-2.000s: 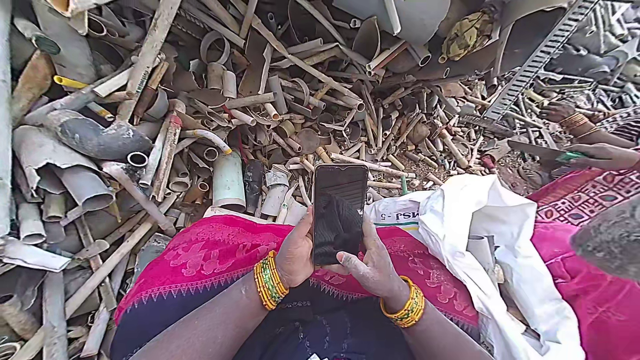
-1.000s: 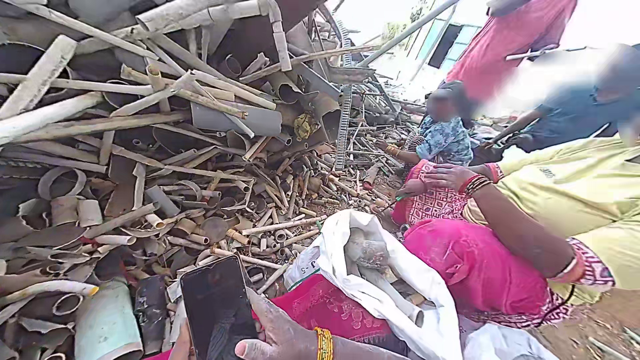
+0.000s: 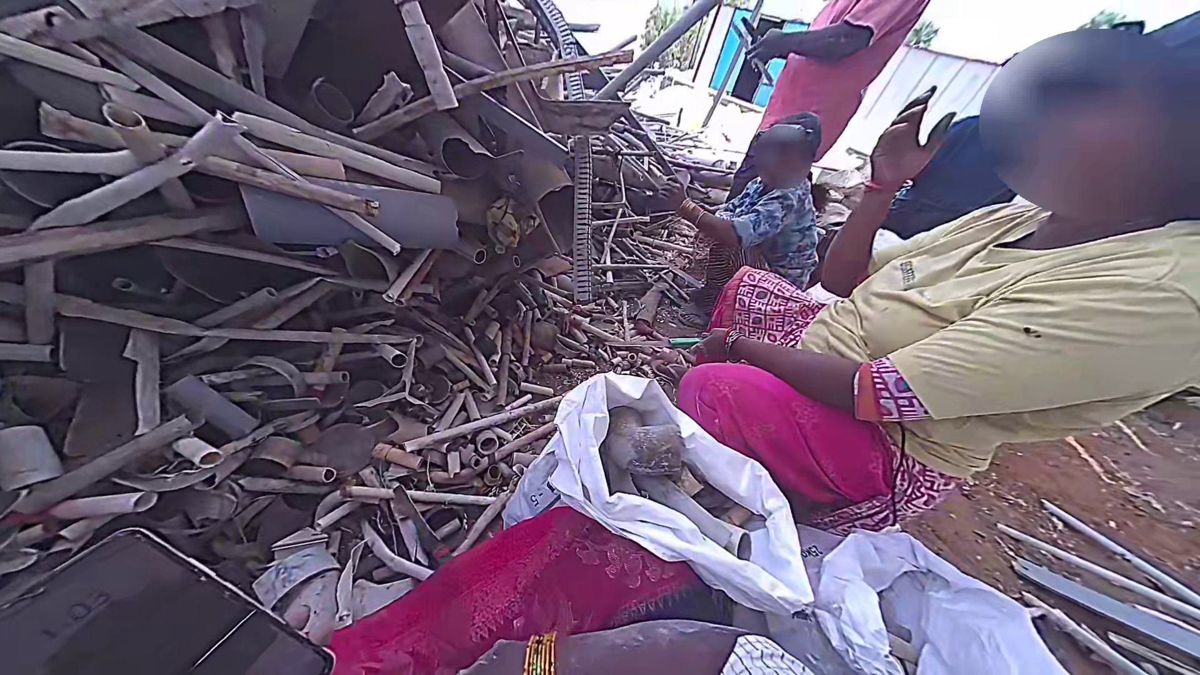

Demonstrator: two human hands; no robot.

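Observation:
A smartphone [image 3: 141, 609] with a dark screen fills the lower left corner; whatever holds it is out of sight. My hands do not show; only one forearm [image 3: 609, 652] with yellow bangles lies along the bottom edge. Pink cloth [image 3: 506, 591] covers my lap. Just beyond it stands an open white woven sack [image 3: 581, 459] holding pieces of plastic pipe [image 3: 698, 516]. A second white sack [image 3: 928, 591] lies to its right.
A high heap of scrap pipes [image 3: 328, 328] spreads across the left and centre. A co-worker in a yellow shirt [image 3: 1031, 319] sits close on the right, one hand raised. Farther back are a person in a blue patterned top [image 3: 773, 225] and a standing person. Long strips [image 3: 1106, 600] lie lower right.
My view has swung up and to the right. The phone, between both hands two seconds ago, now shows at the lower left. The co-worker on the right has raised one hand.

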